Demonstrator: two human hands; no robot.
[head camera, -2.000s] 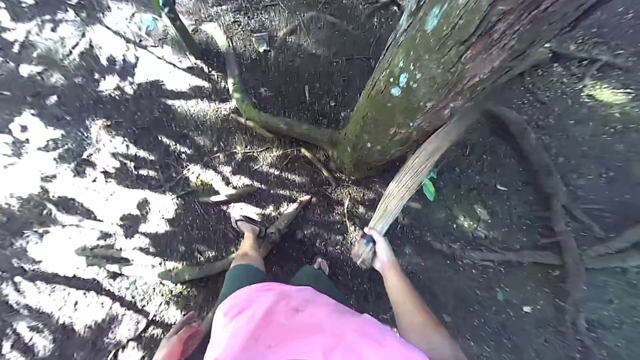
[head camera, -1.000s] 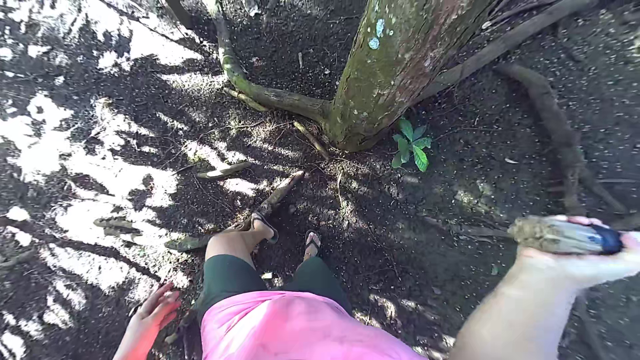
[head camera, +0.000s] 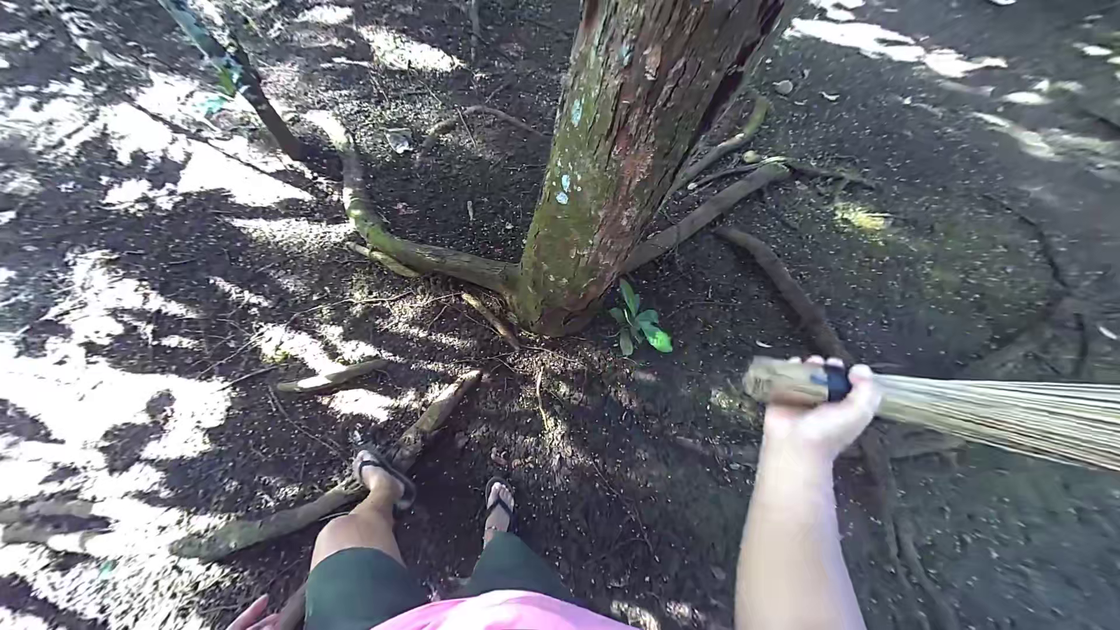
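My right hand (head camera: 822, 411) grips a stick broom by its bound handle end, around a dark band. The broom's long thin bristles (head camera: 1006, 416) point to the right and run out of the frame's right edge. My left hand (head camera: 254, 615) shows only in part at the bottom edge, left of my dark green shorts; whether it holds anything cannot be made out.
A mossy tree trunk (head camera: 582, 201) rises ahead, with a green leafy plant (head camera: 641, 322) at its base. Roots (head camera: 446, 262) spread left and right over dark soil. A thick exposed root (head camera: 289, 518) lies beside my sandalled left foot (head camera: 385, 477). A thin stem (head camera: 262, 101) stands upper left.
The broom reached up toward the trunk two seconds ago; now its bristles point right. My left hand has moved down, mostly out of view.
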